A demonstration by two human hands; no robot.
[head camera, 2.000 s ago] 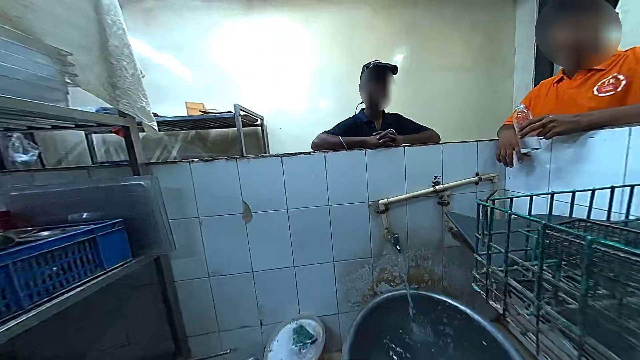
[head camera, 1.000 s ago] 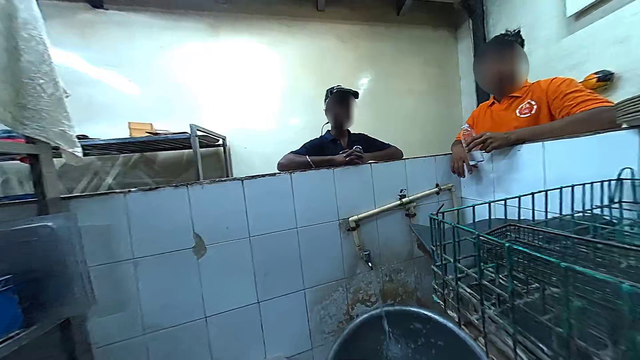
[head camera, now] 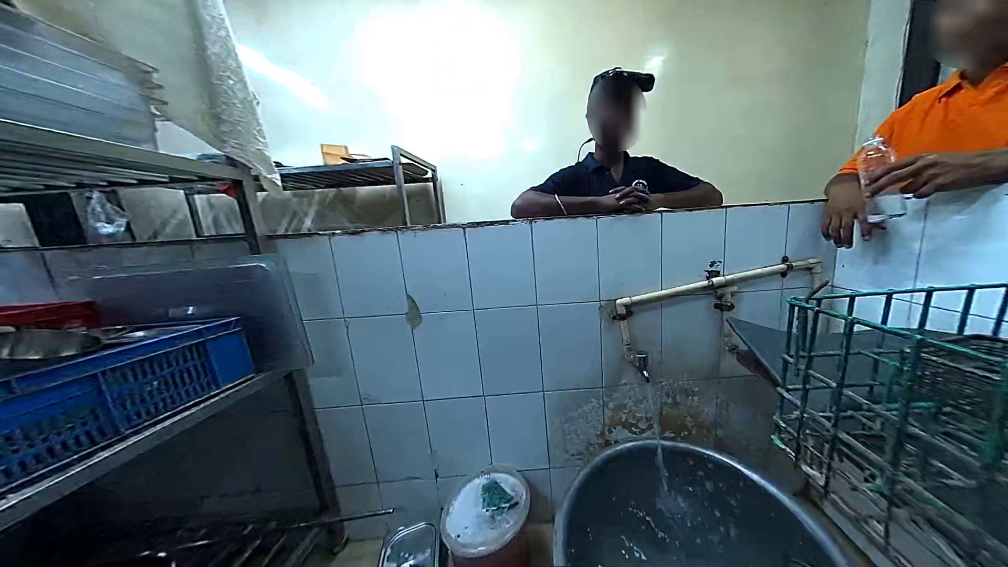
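Neither my left hand nor my right hand shows in the head view. Water runs from a small tap (head camera: pixel 641 362) on a tiled wall into a large grey tub (head camera: pixel 579 504) at the bottom right of centre. Left of the tub stands a round container with white suds (head camera: pixel 472 512) on top, and a green scouring pad (head camera: pixel 497 494) lies in the suds. Beside it, at the lower edge, is a metal tray (head camera: pixel 411 545), partly cut off.
A green wire rack (head camera: pixel 913 339) stands at right, a blue plastic crate (head camera: pixel 157 370) on a metal shelf (head camera: pixel 260 382) at left. Behind the tiled wall (head camera: pixel 504 303), a person in dark clothes (head camera: pixel 614 169) leans on its top; another in orange (head camera: pixel 945 118) holds a clear bottle (head camera: pixel 880 169).
The view has swung right and back left. The two people remain at the wall, and water still runs into the tub.
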